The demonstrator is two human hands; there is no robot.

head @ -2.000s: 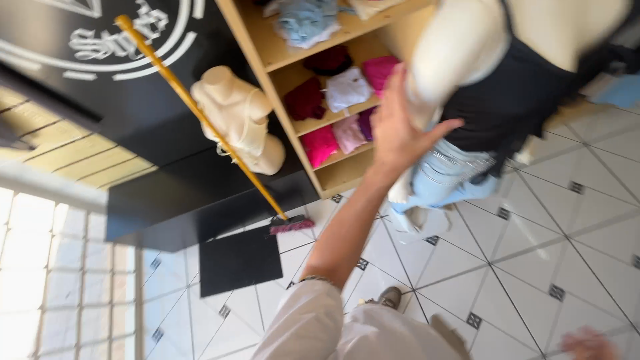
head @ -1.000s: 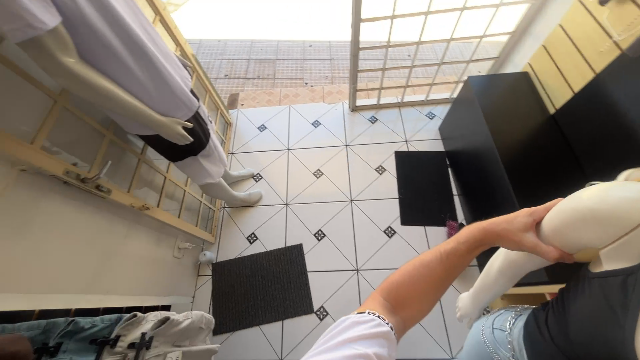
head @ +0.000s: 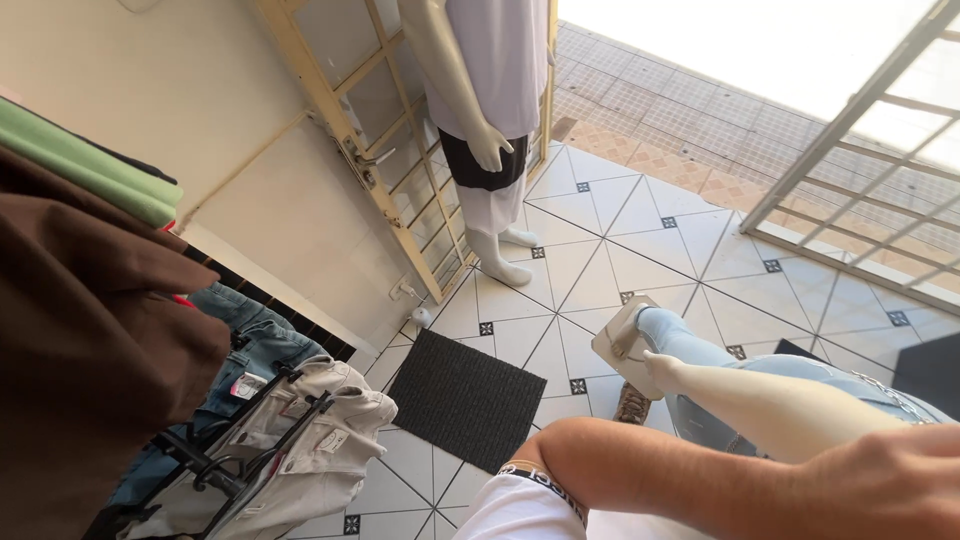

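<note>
My left forearm reaches across the lower right, and my left hand (head: 892, 472) is at the right edge, its fingers largely cut off. It is over the upper arm of a pale mannequin (head: 780, 409); the grip is hidden. That mannequin wears light blue jeans (head: 667, 337) with a metal chain (head: 889, 394) at the waist. One of its feet is over a light base plate (head: 607, 341). My right hand is outside the view.
A second mannequin (head: 495, 67) stands beside a cream metal-and-glass door (head: 386, 45). A dark ribbed mat (head: 469, 397) lies on the tiles. Brown clothing (head: 90, 300) and pale trousers on hangers (head: 322, 442) are at left. A barred gate panel (head: 862, 165) stands at upper right.
The view has swung toward the doorway and the clothes rack. One second ago my left hand was on the mannequin's upper arm; now its fingers are largely out of frame.
</note>
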